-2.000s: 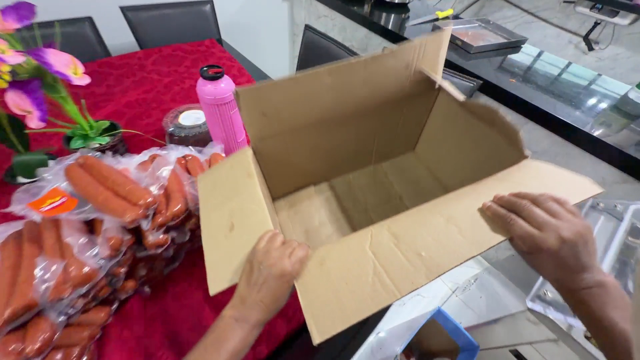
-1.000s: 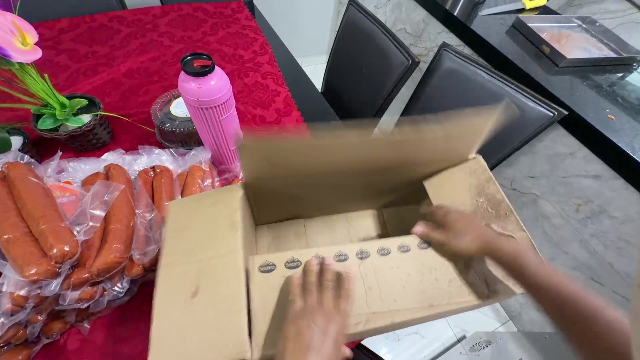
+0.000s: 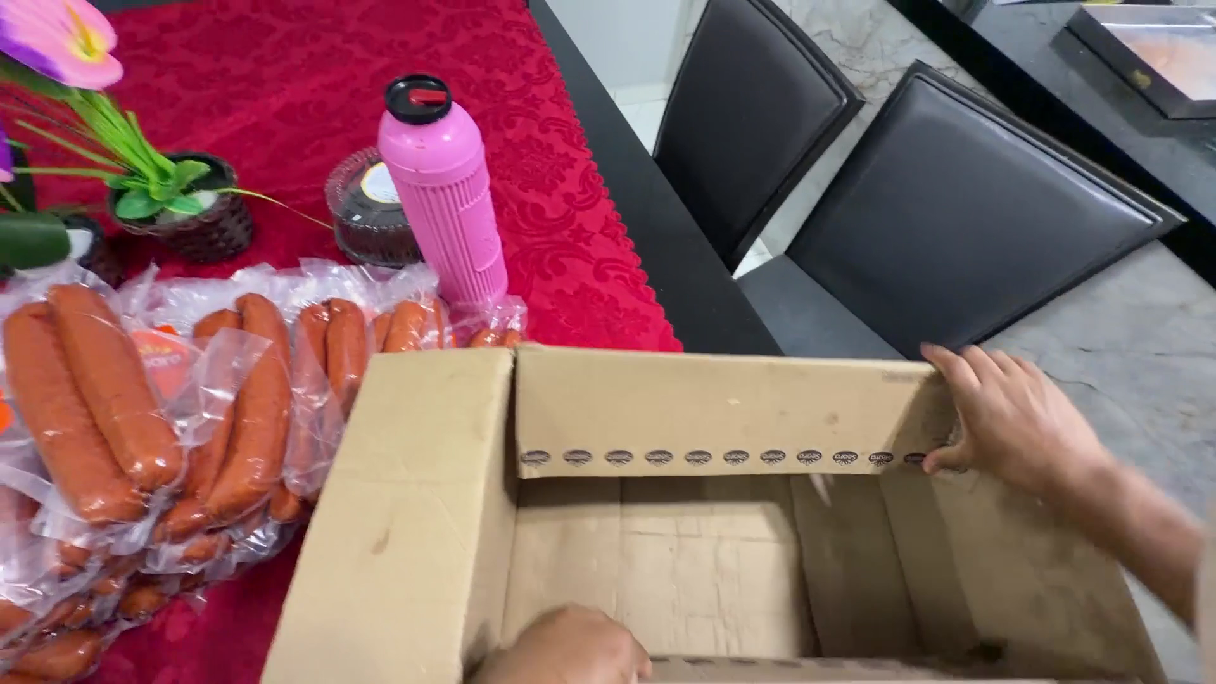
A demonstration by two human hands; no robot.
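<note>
An empty-looking cardboard box fills the lower middle, its top turned toward me. My right hand grips the right end of the far flap, which folds inward and bears a row of dark printed marks; the thumb is in front and the fingers are over the top edge. At the bottom edge of the view my left hand is bent at the near left part of the box; its fingers are mostly hidden. A wide side flap lies spread to the left, beside vacuum-packed sausages.
On the red tablecloth stand a pink bottle, a round plastic container and potted artificial flowers. Black chairs stand beyond the box. A shallow tray rests on the dark counter at upper right.
The far flap, raised earlier, is now folded inward. My right hand has moved from the near flap to the far flap's right end. My left hand has moved lower in view.
</note>
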